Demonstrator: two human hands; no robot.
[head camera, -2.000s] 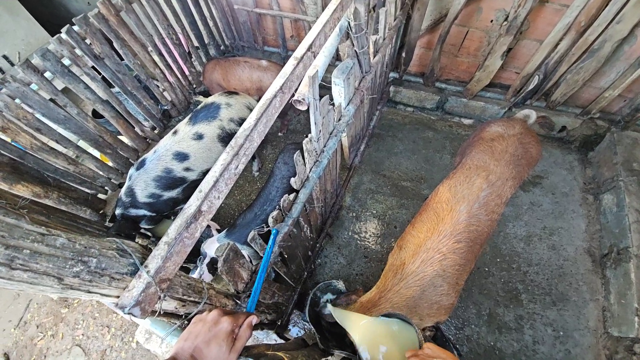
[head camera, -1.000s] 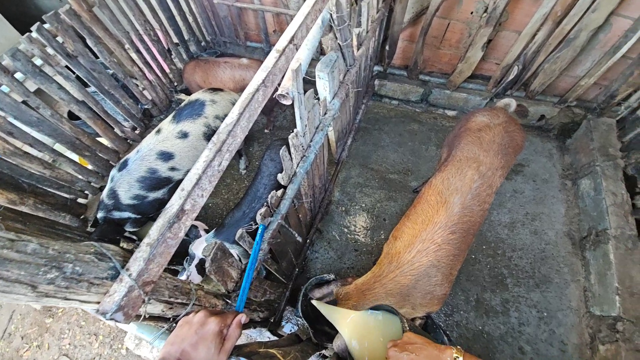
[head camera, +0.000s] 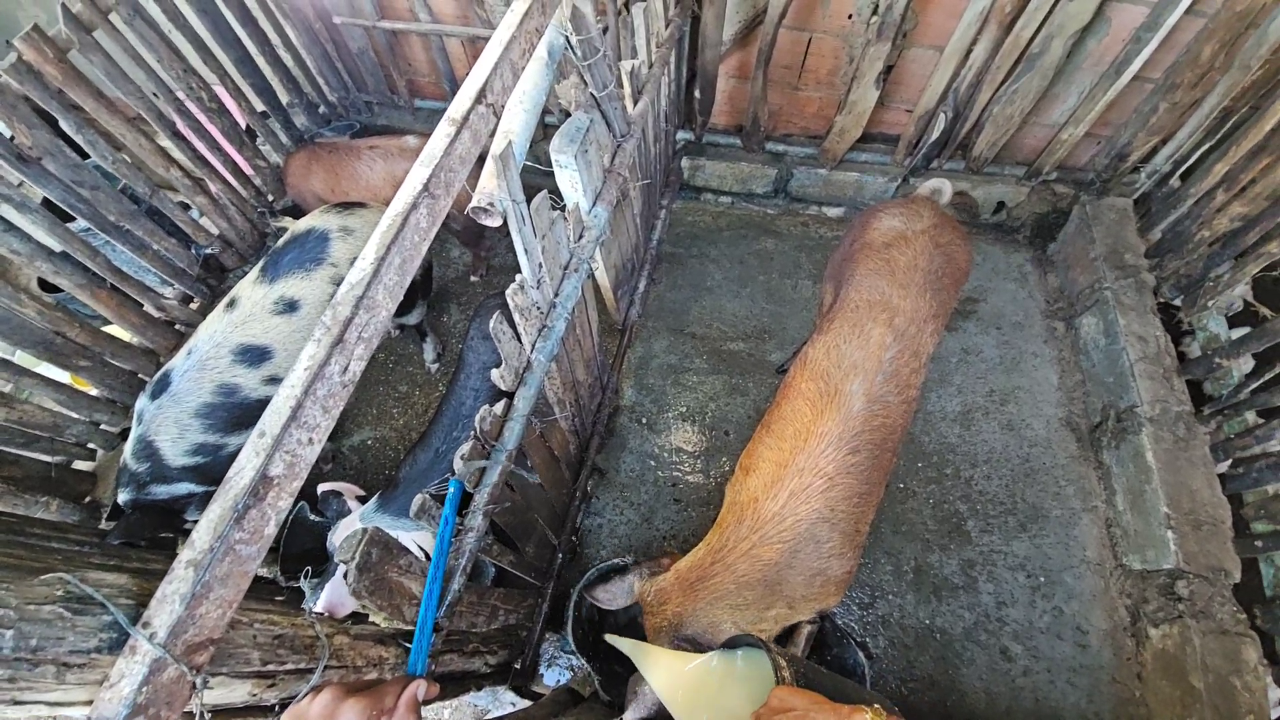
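At the bottom centre my left hand (head camera: 362, 700) rests by the lower end of a blue rope (head camera: 436, 580) that runs up to the wooden divider; its fingers are partly cut off by the frame edge. My right hand (head camera: 815, 704) grips a dark container (head camera: 815, 672), tilted so that pale yellowish liquid (head camera: 700, 682) streams out to the left. Below the stream stands a black trough (head camera: 590, 640). A reddish-brown pig (head camera: 830, 420) has its head down in the trough, its snout hidden.
A slatted wooden divider (head camera: 555, 350) and a long metal beam (head camera: 330, 350) part two pens. In the left pen are a black-spotted pig (head camera: 225, 370), a dark pig (head camera: 450, 420) and a brown pig (head camera: 350, 170). A low block wall (head camera: 1150, 420) edges the wet concrete floor (head camera: 1010, 480).
The pale liquid keeps pouring from the container in my right hand. The reddish-brown pig stays with its head at the trough. My left hand remains beside the blue rope.
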